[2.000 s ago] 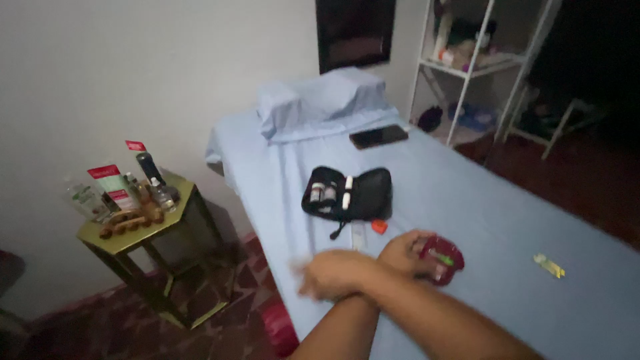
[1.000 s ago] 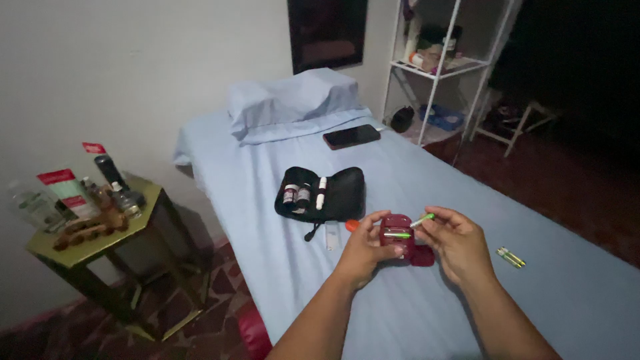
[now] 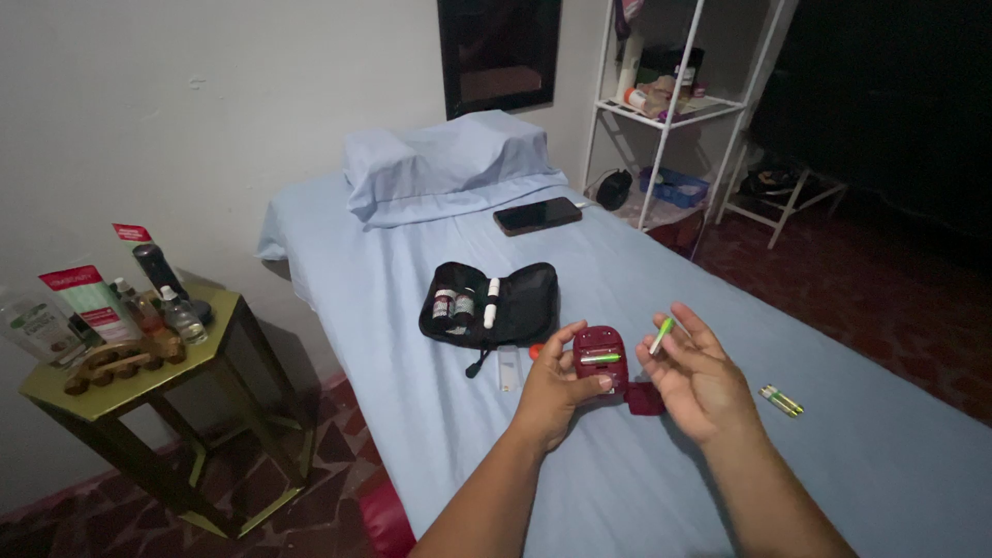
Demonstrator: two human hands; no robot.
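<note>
My left hand [image 3: 554, 387] grips a dark red handheld device [image 3: 599, 341] whose battery compartment faces up with one green and silver battery in it. To the right, my right hand [image 3: 694, 372] holds a second green and silver battery [image 3: 661, 335] between its fingers. A dark red cover [image 3: 645, 398] lies on the bed just below and right of the device. Beyond my left hand is an unzipped black case [image 3: 535, 302] with small vials and a white pen-like tube [image 3: 492, 302]. A clear strip [image 3: 508, 368] and an orange piece [image 3: 535, 351] lie by it. More batteries [image 3: 781, 401] rest at the right.
The blue-sheeted bed [image 3: 775, 333] bears a pillow [image 3: 457, 159] and a smartphone [image 3: 538, 215] at its far end. At the left, a gold side table [image 3: 232, 310] holds bottles, tubes and a wooden massager [image 3: 120, 362]. A white metal shelf [image 3: 666, 116] stands behind the bed.
Two seconds ago my forearms were crossed; they are now apart. Since one second ago, my right hand has moved away from the device with a battery in its fingers.
</note>
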